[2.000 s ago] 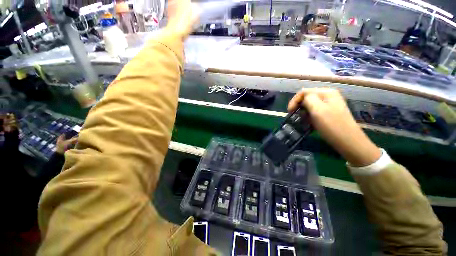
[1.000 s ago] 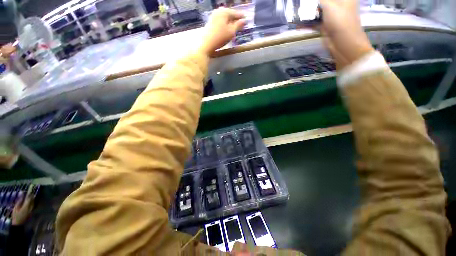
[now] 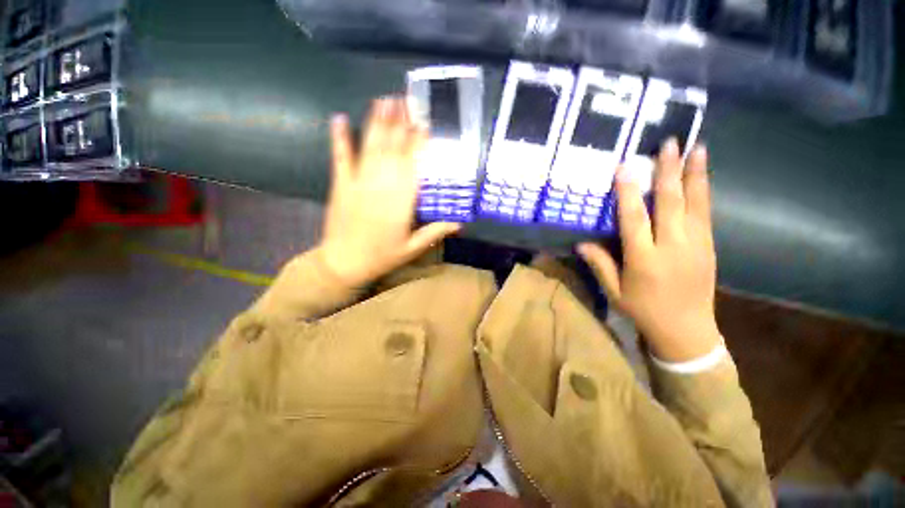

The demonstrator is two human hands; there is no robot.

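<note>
Several keypad phones lie face up side by side on the dark green bench near its front edge. The leftmost phone (image 3: 452,149) stands a little apart from the others, such as the middle phone (image 3: 526,139). My left hand (image 3: 375,193) lies flat with fingers spread along the leftmost phone's left side, thumb below its lower end. My right hand (image 3: 660,238) has its fingers spread over the rightmost phone (image 3: 670,119), covering part of its face and keypad. Neither hand is closed around a phone.
A clear tray (image 3: 863,60) with dark phones lies beyond the row, partly cut off by the top edge. Another filled tray (image 3: 84,99) is at the far left. A red stool (image 3: 139,203) and a yellow floor line show below the bench.
The view has tilted down to the bench edge. Both hands have come down from the raised shelf to the row of phones. The dark item by my right hand is no longer there.
</note>
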